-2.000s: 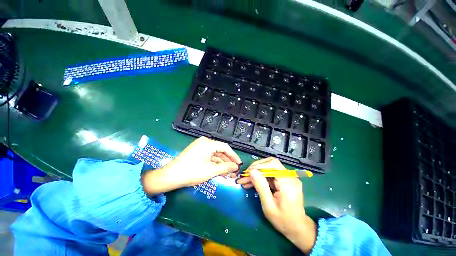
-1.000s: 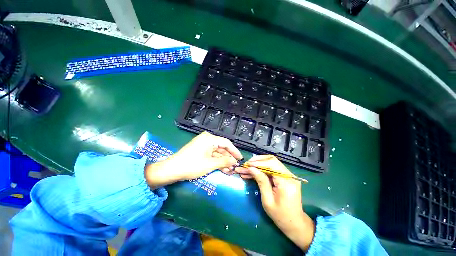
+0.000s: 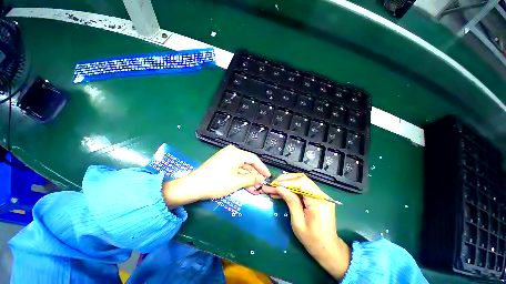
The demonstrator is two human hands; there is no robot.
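Observation:
My left hand (image 3: 224, 175) pinches a small dark component (image 3: 267, 181), mostly hidden by the fingertips. My right hand (image 3: 308, 213) holds a thin yellow pick tool (image 3: 305, 192) like a pen, its tip end at the component and its back end pointing right. The fingertips of both hands meet or nearly meet. A glossy blue backing sheet (image 3: 261, 222) with rows of tiny white pads lies under my left hand, its lower right part bare. A black component tray (image 3: 288, 119) with small shiny parts in its pockets lies just beyond my hands.
A narrow blue strip of pads (image 3: 144, 65) lies at the upper left. A dark square box (image 3: 42, 100) and a black fan (image 3: 10, 55) are at the far left. A tall black tray stack (image 3: 444, 194) stands at the right. White specks dot the green bench (image 3: 127, 119).
The yellow tool has tilted, its back end now lower. My hands have shifted slightly and stay together around the component. The whole view has shifted a little.

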